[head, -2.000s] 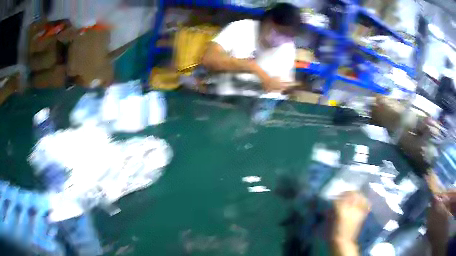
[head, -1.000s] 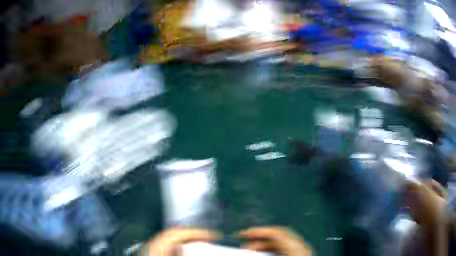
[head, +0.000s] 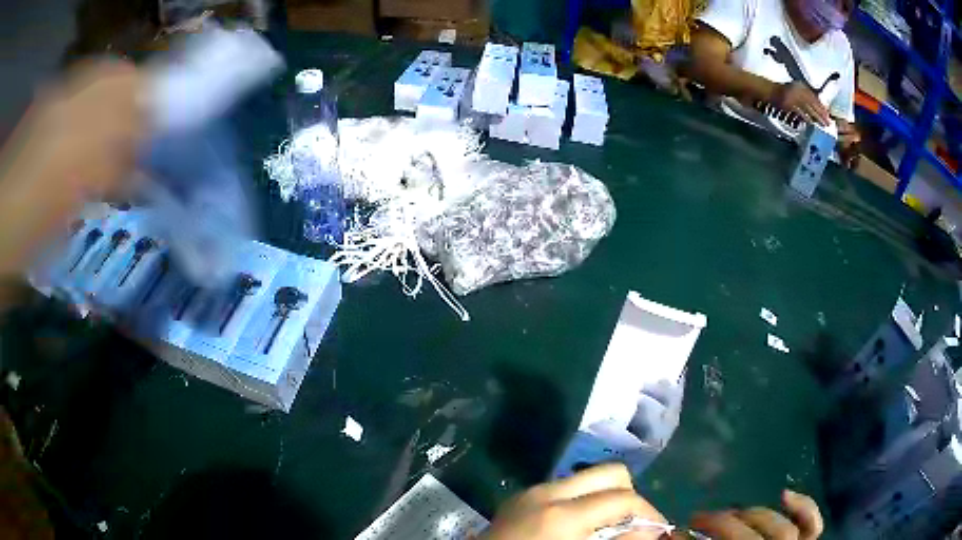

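An open light-blue and white retail box stands just beyond my hands, its long white flap up and smaller flaps at its mouth. My left hand is at the bottom edge, partly cut off, fingers closed on a thin white strand, probably a cord. My right hand is just right of it, mostly cut off, fingers bent; its grip is hidden. A white printed leaflet lies left of my left hand.
Closed light-blue boxes stand in a row at left and a group at the back. White cords, a speckled bag and a bottle lie between. Another person's blurred arm holds a box over the row. Another worker sits across; boxes stand at right.
The view has swung left. The white sheet between my hands no longer shows. The open box now appears right of centre, and another person's arm has come in at left.
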